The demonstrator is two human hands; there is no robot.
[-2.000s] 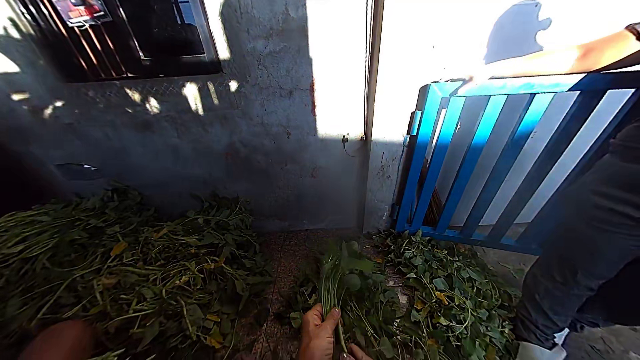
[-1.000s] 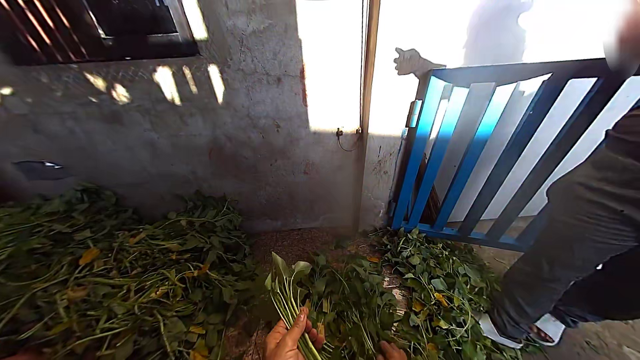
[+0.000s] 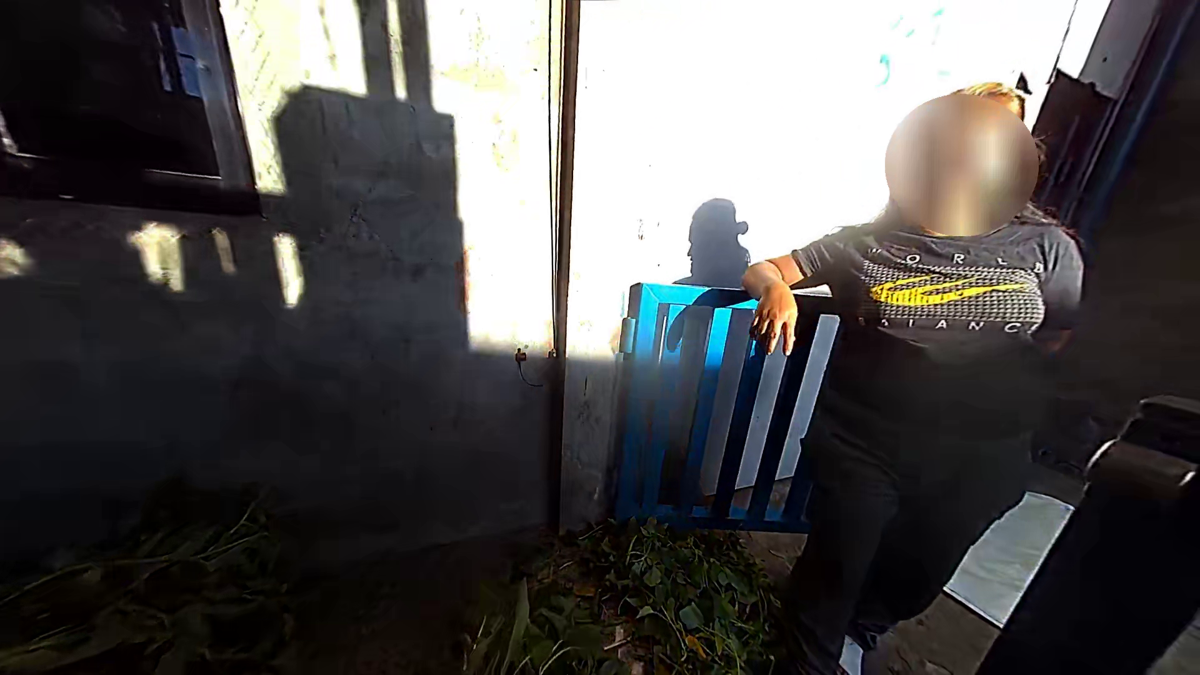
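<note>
Neither of my hands shows in the head view now; whatever they hold is below the frame. A heap of leafy green stems [image 3: 694,591] lies on the ground at the lower middle, at the foot of the gate. Some upright leaves [image 3: 518,623] rise at the bottom edge, and I cannot tell whether they are held. Another, darker heap of leafy stems [image 3: 159,591] lies at the lower left along the wall.
A person [image 3: 937,375] in a dark T-shirt stands at the right, one forearm resting on a blue slatted gate [image 3: 647,403]. A grey wall [image 3: 375,422] with a dark window stands behind the heaps. A dark object [image 3: 1116,525] rises at the lower right, beside a pale flat panel [image 3: 1012,558].
The view has swung up and to the right. My hands, seen earlier with a bunch of green stems, have left the frame. The other person's hand now hangs over the gate's top rail.
</note>
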